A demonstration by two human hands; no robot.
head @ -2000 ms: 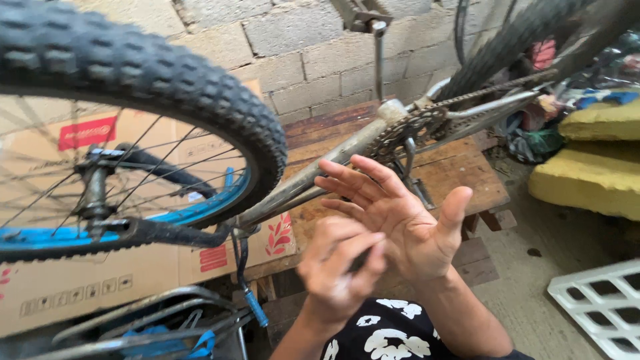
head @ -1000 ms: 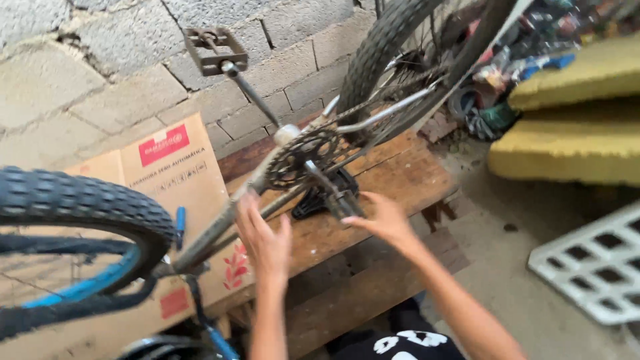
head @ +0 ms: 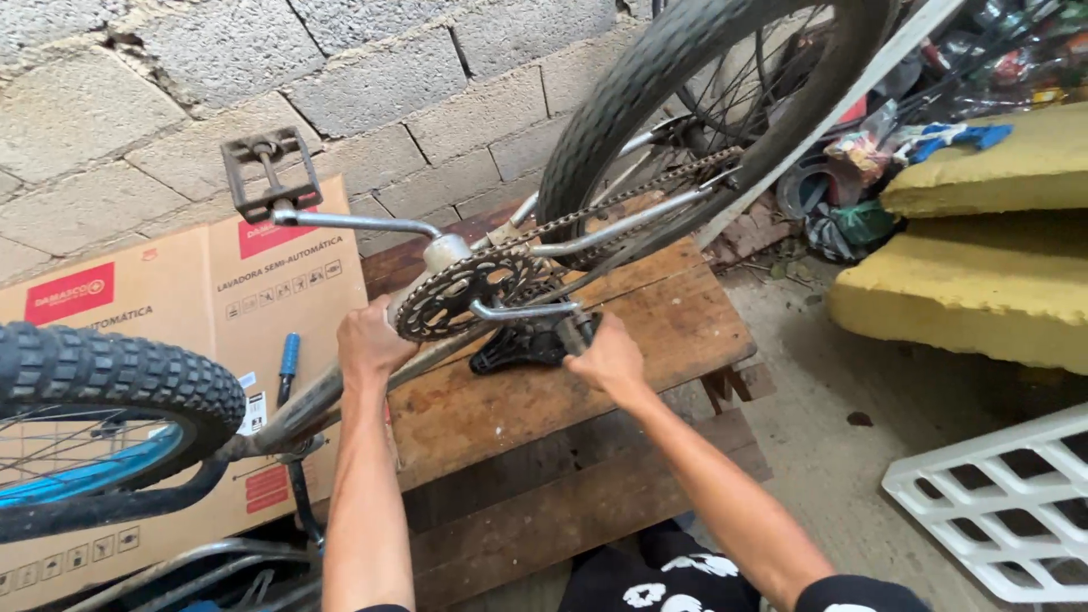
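A bicycle lies upside down along a wooden bench (head: 671,314), its frame tube (head: 310,408) running to the chainring (head: 463,293). My left hand (head: 371,338) is closed around the frame tube just left of the chainring. My right hand (head: 605,355) grips the near pedal (head: 578,330), at the end of the near crank arm (head: 523,311). The far pedal (head: 272,174) stands up against the wall side. A chain (head: 629,189) runs from the chainring to the smooth-tread wheel (head: 646,93). Below the chainring the black saddle (head: 518,347) rests on the bench.
A knobby tyre with a blue rim (head: 127,378) is at the left, in front of a flattened cardboard box (head: 191,255). A block wall (head: 382,85) stands behind. Yellow foam slabs (head: 977,272), a white plastic grid (head: 1003,501) and piled plastic rubbish (head: 1003,59) lie to the right.
My hands were raised before the bicycle, then came down to it. The left now holds the frame and the right the near pedal. The view has shifted.
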